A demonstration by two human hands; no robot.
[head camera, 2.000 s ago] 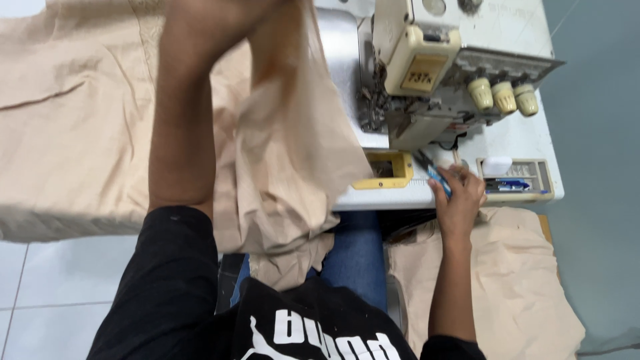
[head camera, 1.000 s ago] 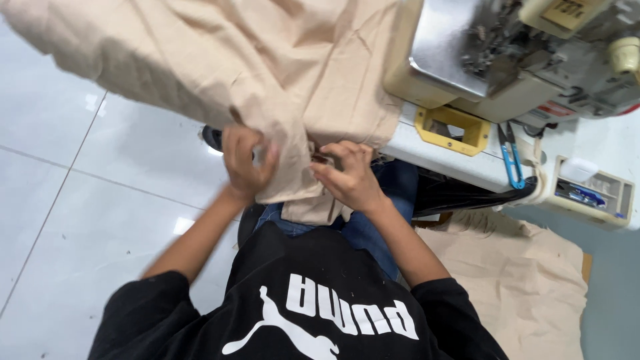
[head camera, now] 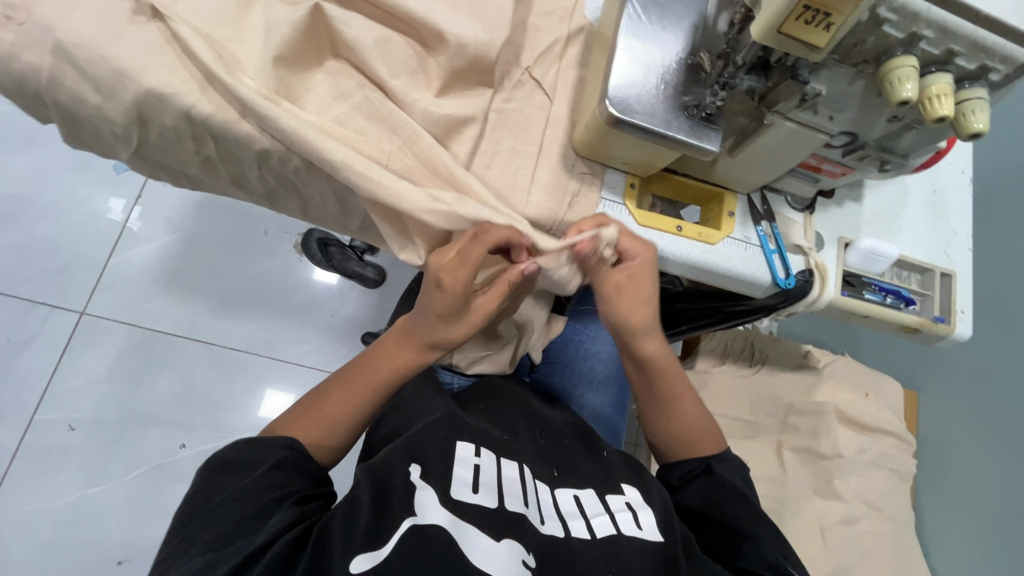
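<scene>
A large piece of beige fabric (head camera: 344,104) spreads over the table at the upper left and hangs down over my lap. My left hand (head camera: 472,284) pinches its edge between thumb and fingers. Close beside it, my right hand (head camera: 620,276) grips a bunched part of the same edge, with a fold showing above the fingers. An overlock sewing machine (head camera: 664,72) stands to the upper right of my hands. Blue-handled thread snips (head camera: 774,244) lie on the table's front edge, right of a yellow metal frame (head camera: 680,210).
A tray (head camera: 896,292) with small tools is at the table's right corner. Black material (head camera: 728,308) hangs along the table's front edge. More beige fabric (head camera: 816,448) lies in a pile at lower right. A black sandal (head camera: 344,258) is on the tiled floor.
My right hand was at the blue snips two seconds ago; they now lie on the table and that hand grips fabric. Since one second ago, my left hand has closed in towards the right one.
</scene>
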